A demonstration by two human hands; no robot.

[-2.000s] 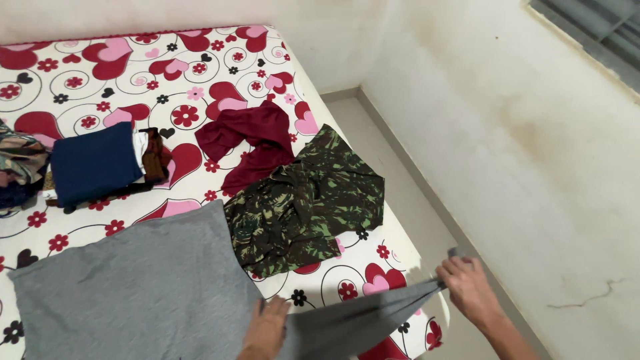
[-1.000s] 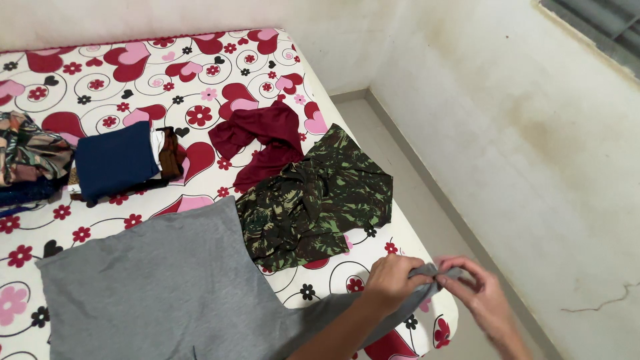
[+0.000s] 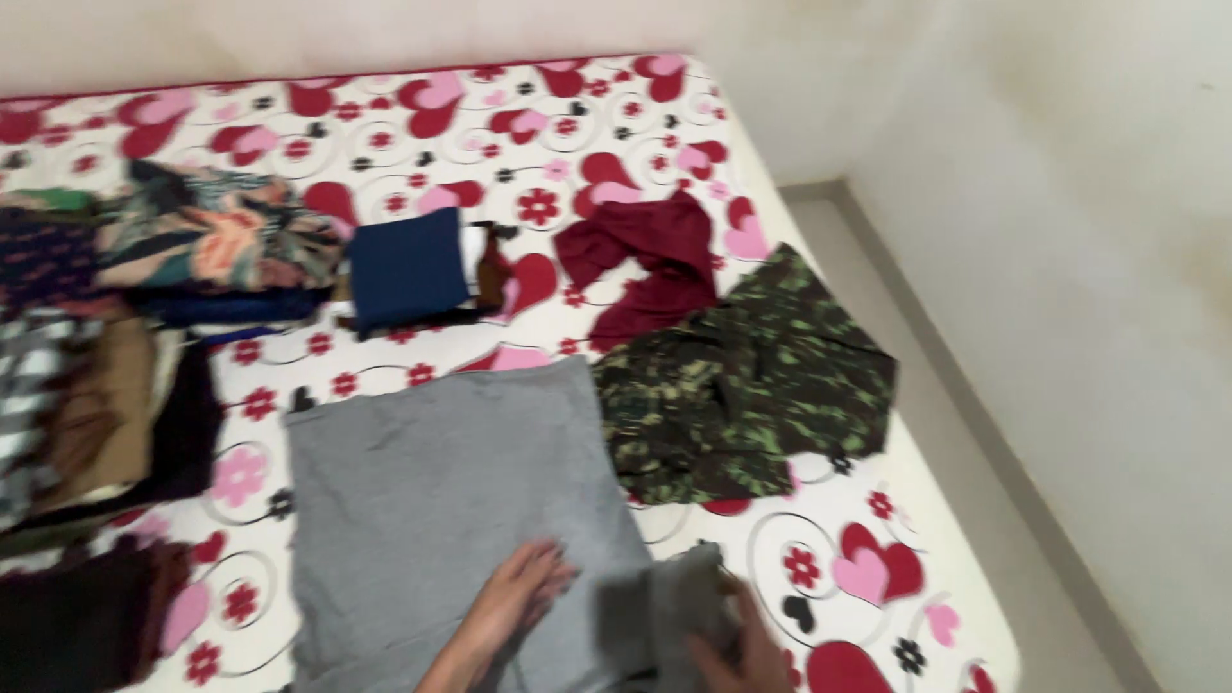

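A grey cloth garment (image 3: 452, 481) lies spread flat on the bed, its right part gathered up near the front. My left hand (image 3: 525, 587) is over the middle of the garment, fingers together and partly curled; whether it grips any cloth is unclear. In my right hand (image 3: 736, 635), blurred, is the bunched grey part at the garment's right side. Touching the garment's upper right edge, a camouflage-print garment (image 3: 760, 385) lies crumpled, and a dark red cloth garment (image 3: 664, 260) rests just behind it.
The bed has a heart-and-flower sheet (image 3: 539, 207). Left of the grey garment are folded clothes: a navy one (image 3: 409, 265) on a small stack, a patterned one (image 3: 221, 236), a tan one (image 3: 120, 404) and a dark pile (image 3: 87, 616). A wall (image 3: 1059, 241) stands beyond the bed's right side.
My right hand has brought the grey garment's long right part inward from the bed's right edge. My left hand has let go of that part and moved left over the garment. The view has shifted left.
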